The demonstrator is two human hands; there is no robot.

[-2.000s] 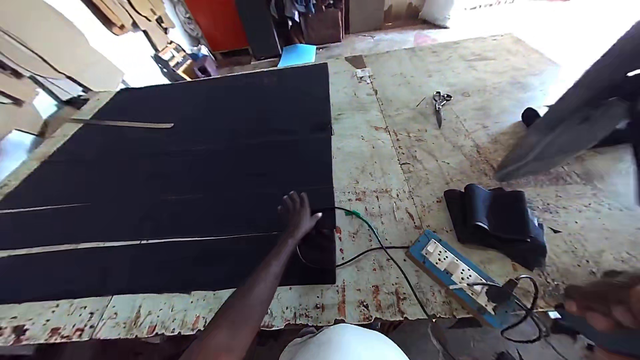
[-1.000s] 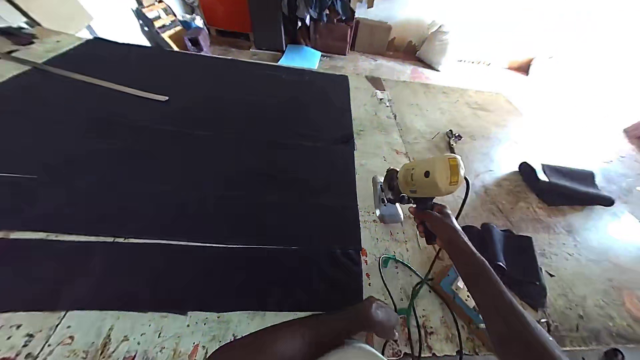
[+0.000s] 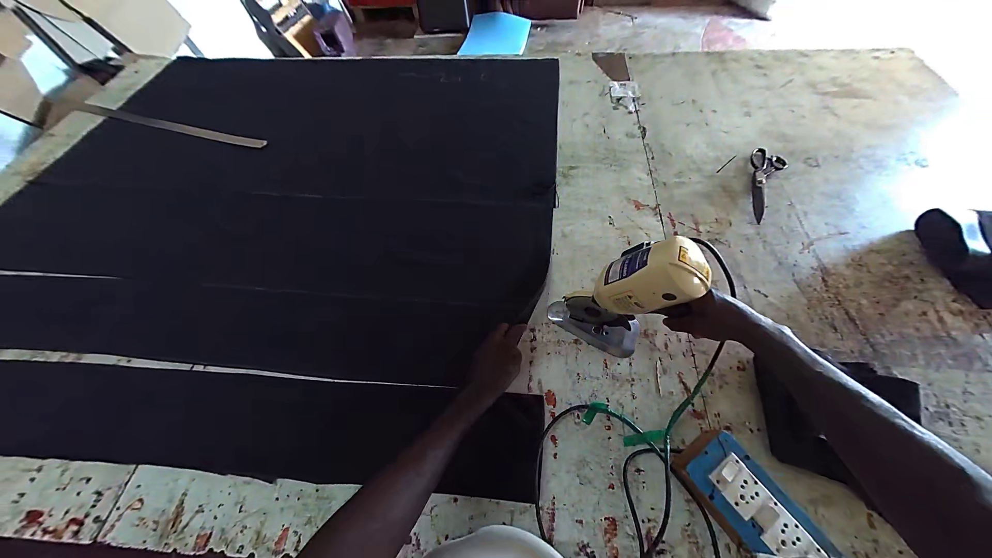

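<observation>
My right hand (image 3: 701, 314) grips the handle of a cream electric rotary cloth cutter (image 3: 655, 271). Its metal base plate (image 3: 597, 329) is at the right of the black fabric (image 3: 356, 248), apart from its edge. With my left hand (image 3: 496, 360) I pinch that fabric's right edge, which is slightly raised there. A separate strip of black fabric (image 3: 271, 418) lies nearer me, with a narrow gap between the two that closes toward the right. The cutter's cord (image 3: 717, 360) runs down beside the strip.
A blue power strip (image 3: 756, 496) is near the front edge, by folded black cloth (image 3: 891, 395). Metal scissors (image 3: 759, 186) lie farther back on the worn table (image 3: 837, 101). A flat strip (image 3: 186, 128) rests on the fabric at back left. More dark cloth (image 3: 957, 256) is at far right.
Two seconds ago my left hand was spread on the fabric and the cutter was not in sight. Since one second ago, my left hand has moved from the near table edge to the fabric's right edge.
</observation>
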